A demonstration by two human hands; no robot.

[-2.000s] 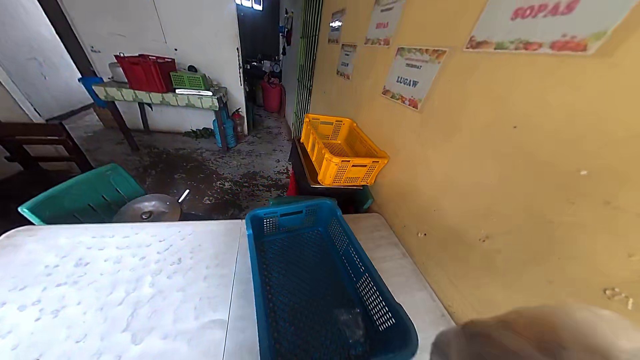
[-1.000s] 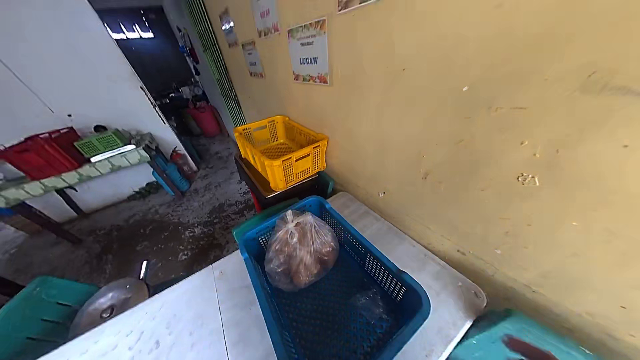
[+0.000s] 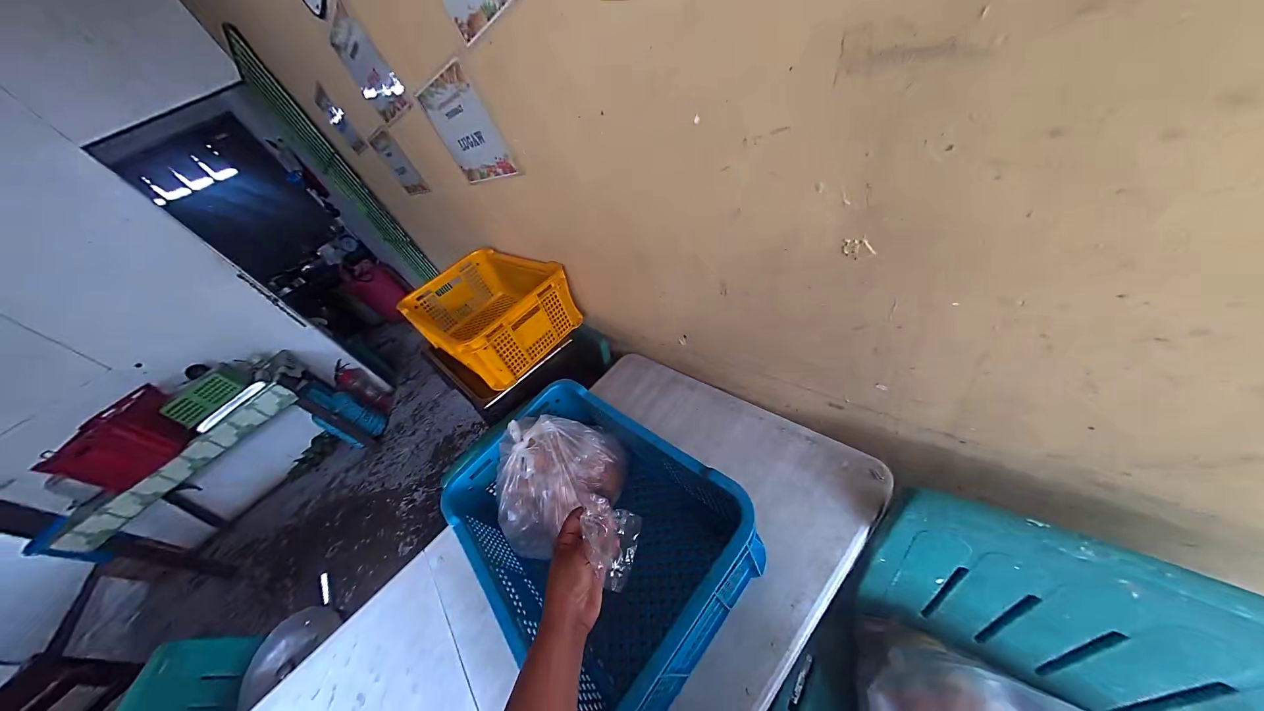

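My right hand [image 3: 583, 583] reaches into the blue plastic crate [image 3: 736, 553] from the bottom of the head view. Thumb and fingers are closed on crumpled clear plastic [image 3: 622, 553]. Just beyond the fingertips, a knotted clear plastic bag [image 3: 553, 474] with brownish round contents lies at the crate's far left end. Whether the held plastic is part of that bag, I cannot tell. The crate stands on a white table [image 3: 385, 632]. My left hand is out of view.
Beyond the crate, a yellow plastic crate [image 3: 494, 336] sits on a dark stand by the wall. At the right is a teal slatted plastic chair [image 3: 1047, 583] with a clear bag [image 3: 948, 681] on it. A metal lid [image 3: 286, 652] and green chair [image 3: 188, 671] are lower left.
The knotted bag, absent from the crate two seconds ago, lay in it one second ago. My right hand has since come into the crate and closed on clear plastic. The view has swung right and tilted.
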